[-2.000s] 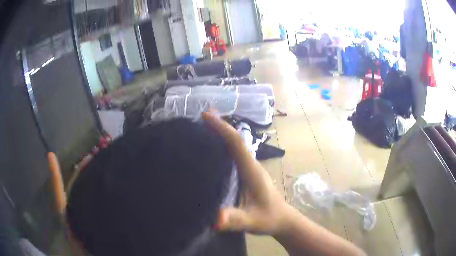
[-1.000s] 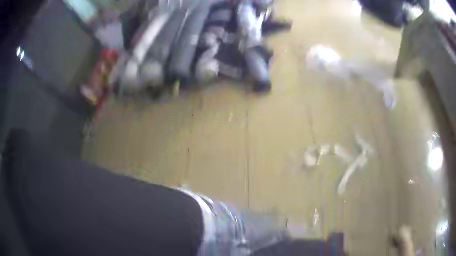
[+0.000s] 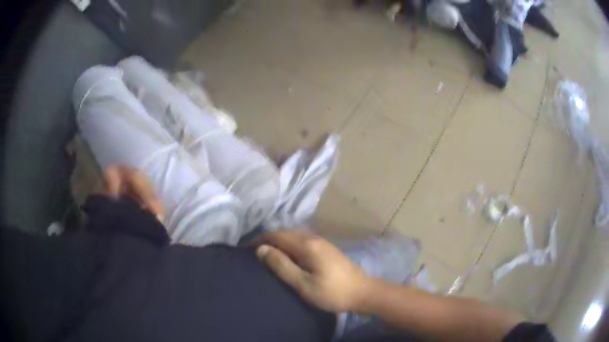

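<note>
A thick dark fabric roll [image 3: 220,300] lies across the bottom of the view, close in front of me. Clear plastic wrap [image 3: 380,257] shows at its right end. My right hand [image 3: 320,270] comes in from the lower right and lies on the roll near that end, fingers bent against the dark fabric. My left hand [image 3: 133,190] shows small and blurred beyond the roll at the left, next to a dark cuff. Its fingers are partly hidden, and I cannot tell whether it grips anything.
Two white wrapped rolls [image 3: 150,143] tied with string lie on the tiled floor [image 3: 400,140] beyond my left hand. Crumpled white wrap [image 3: 310,174] is beside them. Tape scraps [image 3: 531,254] and clear film [image 3: 577,113] lie at the right. Dark bundles [image 3: 497,40] lie at the top right.
The view has swung down and left to the floor and white rolls. The roll's round end, raised between my hands two seconds ago, is now low. My right hand now lies on its side.
</note>
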